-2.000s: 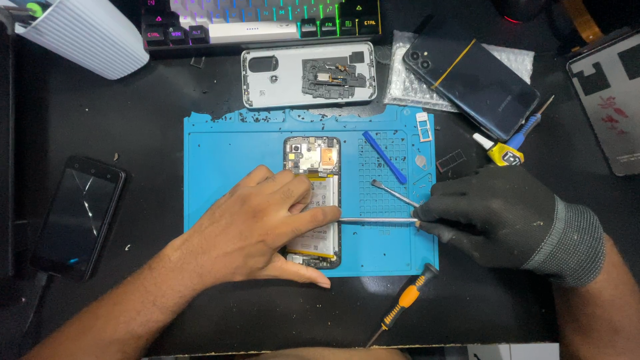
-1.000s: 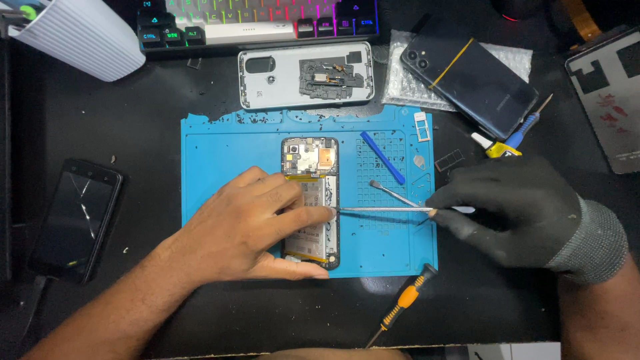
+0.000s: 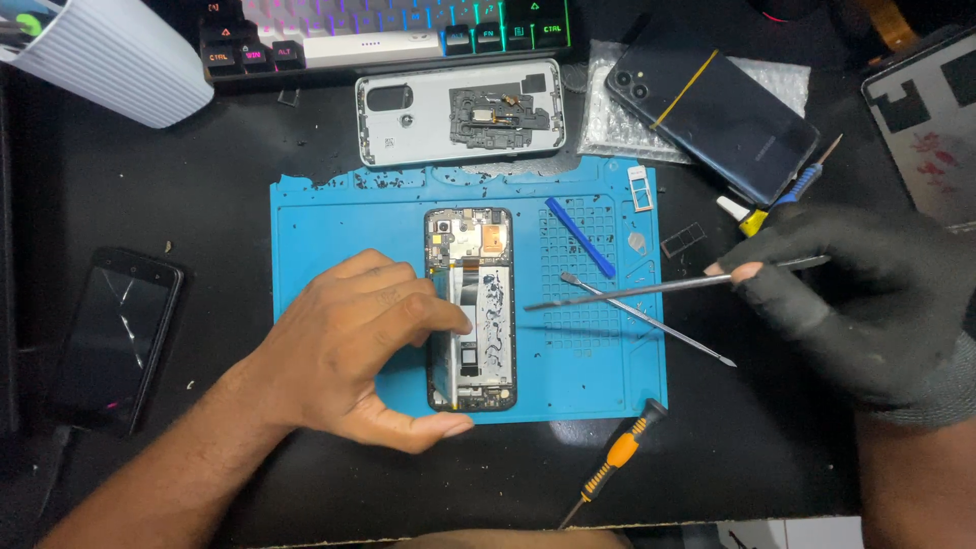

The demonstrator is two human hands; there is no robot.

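Observation:
An opened smartphone [image 3: 507, 320] lies upright on a blue silicone repair mat [image 3: 328, 221]. Its battery [image 3: 446, 328] is tilted up along the left side, baring the metal bay with dark adhesive residue. My left hand [image 3: 366, 335] has its fingers at the lifted battery, fingertips over the bay; the thumb points right below. My right hand [image 3: 831, 282], in a black glove with bare fingertips, pinches a thin metal pry tool [image 3: 625, 292]. The tool's tip hangs just right of the phone, apart from it. A second metal spudger [image 3: 663, 326] lies on the mat below it.
A blue plastic pry bar [image 3: 581, 238] and SIM tray [image 3: 640, 189] lie on the mat. Behind are a phone back cover [image 3: 435, 141], a keyboard [image 3: 374, 47] and a dark phone [image 3: 717, 114] on bubble wrap. A screwdriver [image 3: 624, 450] lies in front, a cracked phone [image 3: 114, 335] left.
The battery has tilted up toward the left, uncovering the bay. The pry tool has come away from the phone to the right. My left fingers have shifted off the phone's right part.

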